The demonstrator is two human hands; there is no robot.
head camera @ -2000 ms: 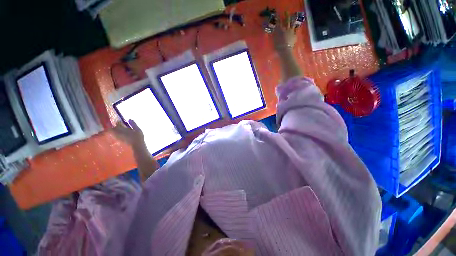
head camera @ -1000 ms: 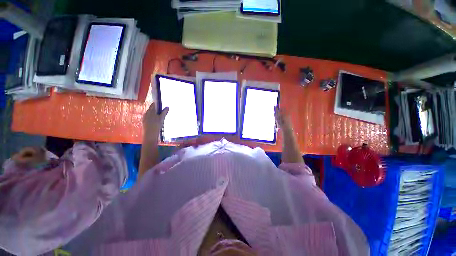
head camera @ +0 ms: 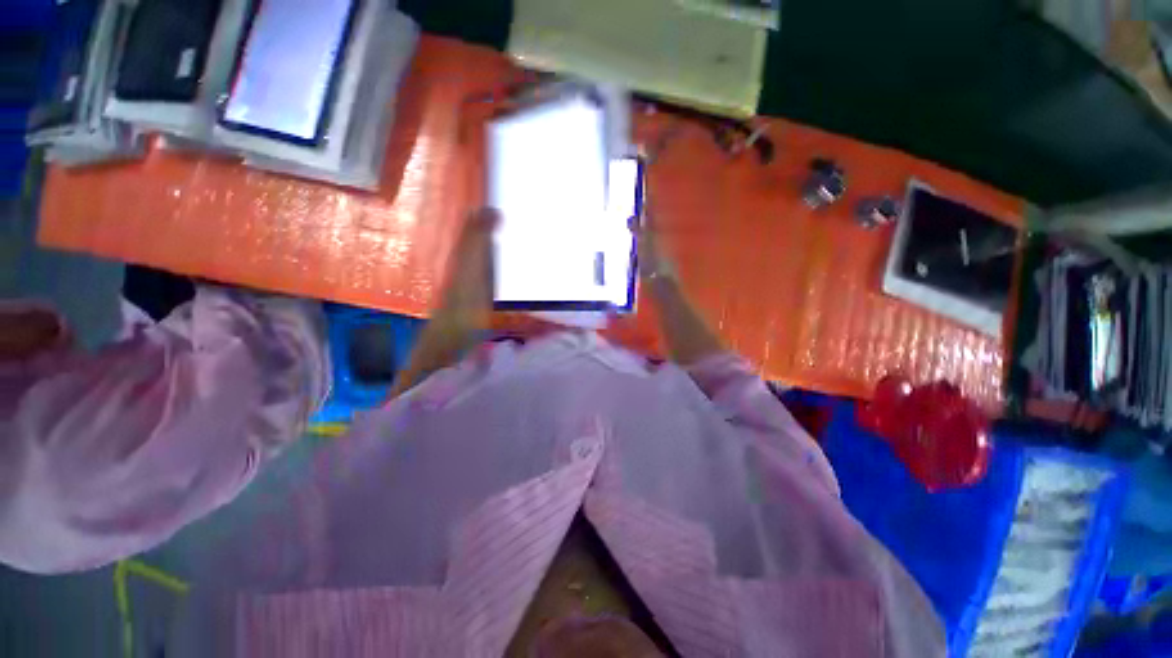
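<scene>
Tablets with glaring white screens (head camera: pixel 550 206) lie overlapped or stacked in front of me, blurred, so I cannot tell how many. A dark-bordered screen edge (head camera: pixel 623 270) shows at their right, with pale backing sheets around them. My left hand (head camera: pixel 478 251) holds their left edge, partly hidden by the glare. My right hand (head camera: pixel 648 247) holds their right edge.
Stacked tablets, one lit (head camera: pixel 289 67), stand at the left on orange sheeting (head camera: pixel 257 231). Cables (head camera: pixel 739 139), metal fixtures (head camera: pixel 823 183) and a dark tablet (head camera: pixel 958 255) are at right. A red dish (head camera: pixel 938 435), a blue crate (head camera: pixel 983 604) and a co-worker's pink sleeve (head camera: pixel 244 373) are near.
Three tablets that lay side by side are now brought together and overlap. Both hands have closed in towards each other, and the camera view has shifted.
</scene>
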